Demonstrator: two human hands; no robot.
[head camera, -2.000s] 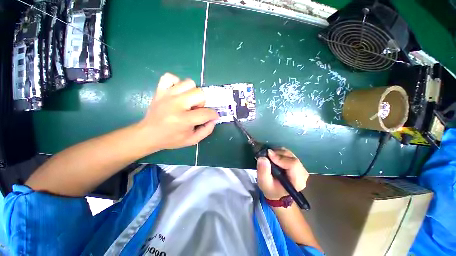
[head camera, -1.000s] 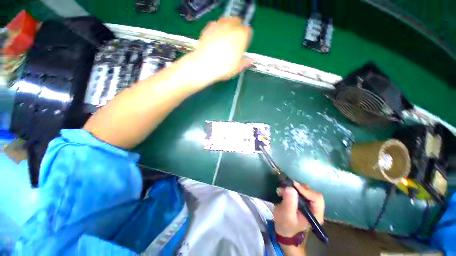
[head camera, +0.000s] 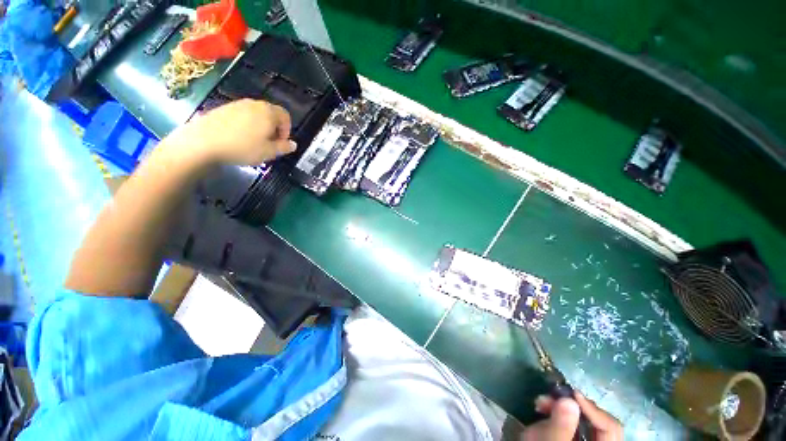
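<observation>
A phone mainboard assembly (head camera: 489, 284) lies flat on the green mat, its dark and gold component end to the right. My right hand (head camera: 576, 422), at the bottom edge and partly cut off, grips the black soldering iron (head camera: 540, 353); its metal tip is at the board's component end, and I cannot tell if it touches. My left hand (head camera: 250, 133) is over the black battery tray (head camera: 280, 73) at upper left, fingertips bent together; whether anything is between them is hidden. Phone assemblies (head camera: 396, 161) stand in a row just right of that hand.
Finished units (head camera: 533, 97) lie on the green conveyor beyond its worn white edge (head camera: 483, 155). Tiny white slivers (head camera: 599, 323) are scattered right of the board. A fume fan (head camera: 715, 297) and brown tube (head camera: 717, 400) stand at right. A red bin (head camera: 226, 30) is at upper left.
My left hand has left the conveyor and moved left to the black tray. The view has turned left. The board and the iron's tip remain together; my right hand still grips the iron.
</observation>
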